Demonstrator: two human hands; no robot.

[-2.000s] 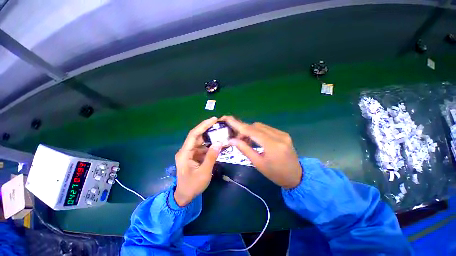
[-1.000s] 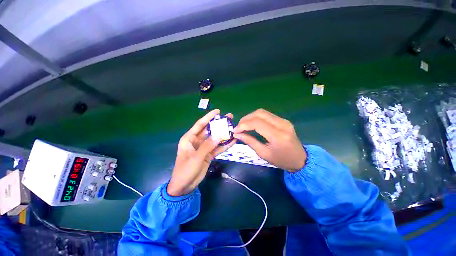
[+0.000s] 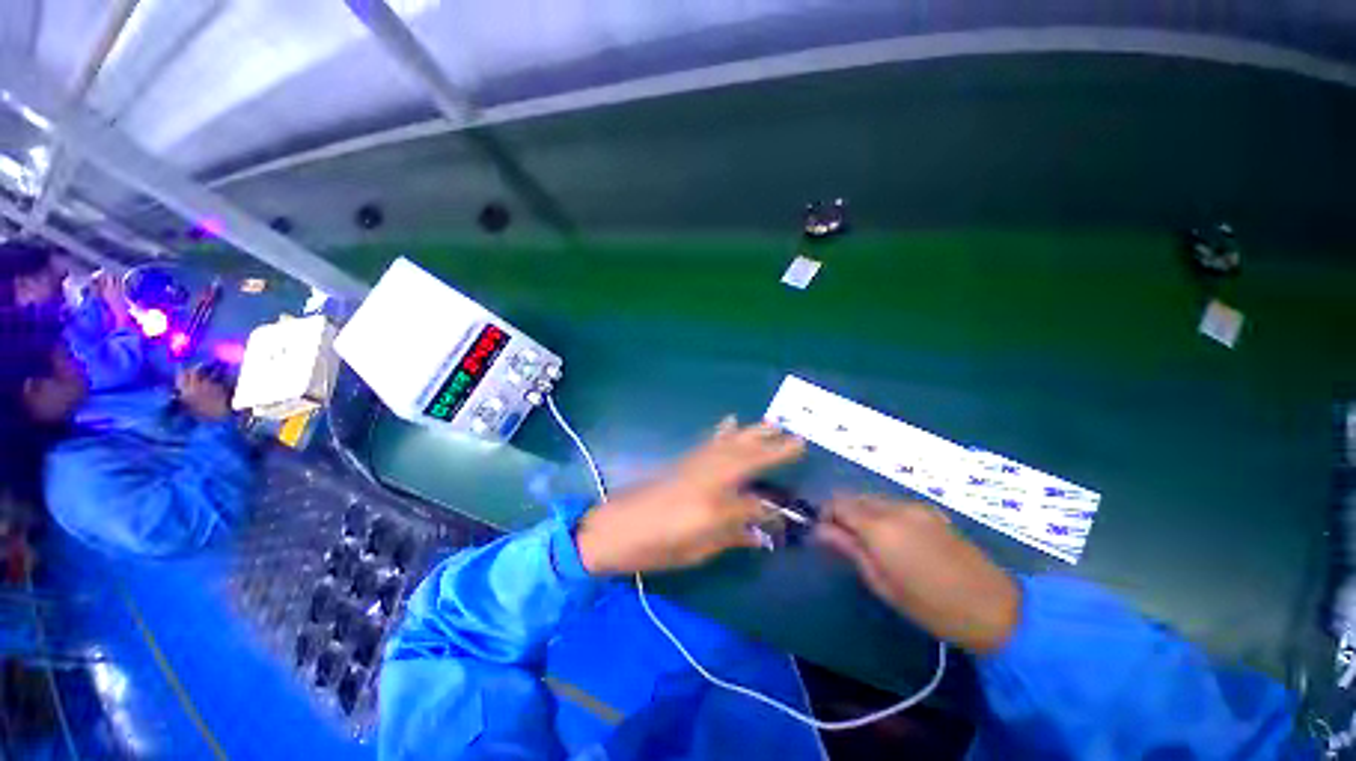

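My left hand (image 3: 687, 506) and my right hand (image 3: 930, 568) are close together over the dark-green bench, both blurred. A dark round piece with a pale edge, seemingly the circuit board assembly (image 3: 785, 507), is between their fingertips. My left fingers are around its left side. My right fingertips meet its right side; whether they grip it or a second dark piece is unclear. The white adhesive pad sheet (image 3: 937, 464) lies flat beyond my hands, slanting down to the right. The white cable (image 3: 692, 651) loops over the bench edge and passes out of sight near my right hand.
A bench power supply (image 3: 446, 357) with lit digits stands at left. Board assemblies (image 3: 824, 219) with white squares (image 3: 800, 272) lie along the green band. Workers in blue (image 3: 141, 461) sit far left beside a box (image 3: 283, 364). White parts (image 3: 1347, 558) show at the right edge.
The view has swung left, bringing the workers into sight. My hands have lowered towards the bench's near edge, uncovering the pad sheet. The assembly's white face no longer faces me.
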